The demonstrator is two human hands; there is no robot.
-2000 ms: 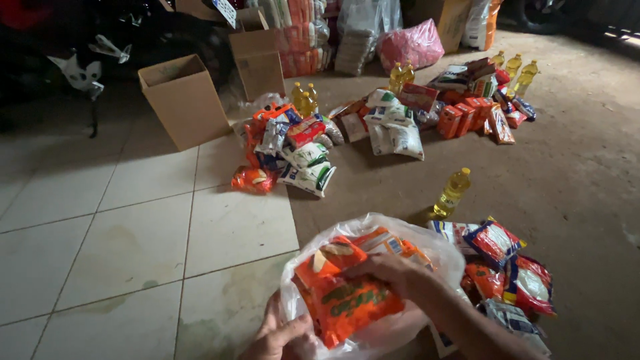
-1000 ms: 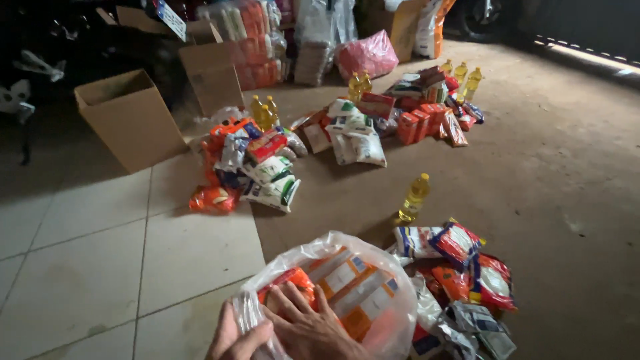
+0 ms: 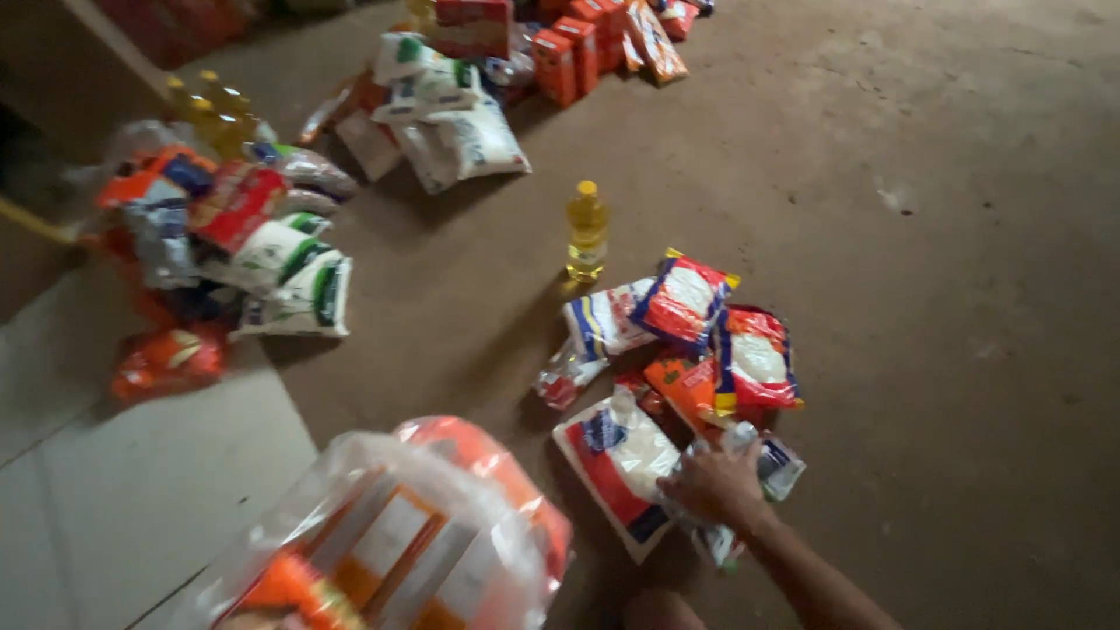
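Observation:
My right hand [image 3: 717, 481] is on a silvery plastic packet at the near side of a pile on the floor; its fingers are blurred. Beside it lie a white, red and blue packet [image 3: 626, 464], an orange packet [image 3: 687, 385] and red and blue packets of white food [image 3: 759, 359]. A bottle of yellow oil [image 3: 587, 234] stands behind them. At lower left is an open clear plastic bag [image 3: 516, 569] with orange and white packages inside. Only a bit of my left hand [image 3: 258, 619] shows at the bottom edge, by an orange packet; its fingers are hidden.
Another pile with white and green packets [image 3: 293, 293] and oil bottles [image 3: 214, 114] lies at left, partly by pale floor tiles [image 3: 149, 490]. Farther back are white packets [image 3: 472, 140] and red boxes [image 3: 564, 61]. A cardboard box is partly visible at upper left.
My right hand has left the plastic bag and moved right to the near pile, onto a silvery packet. The view has shifted down and toward that pile.

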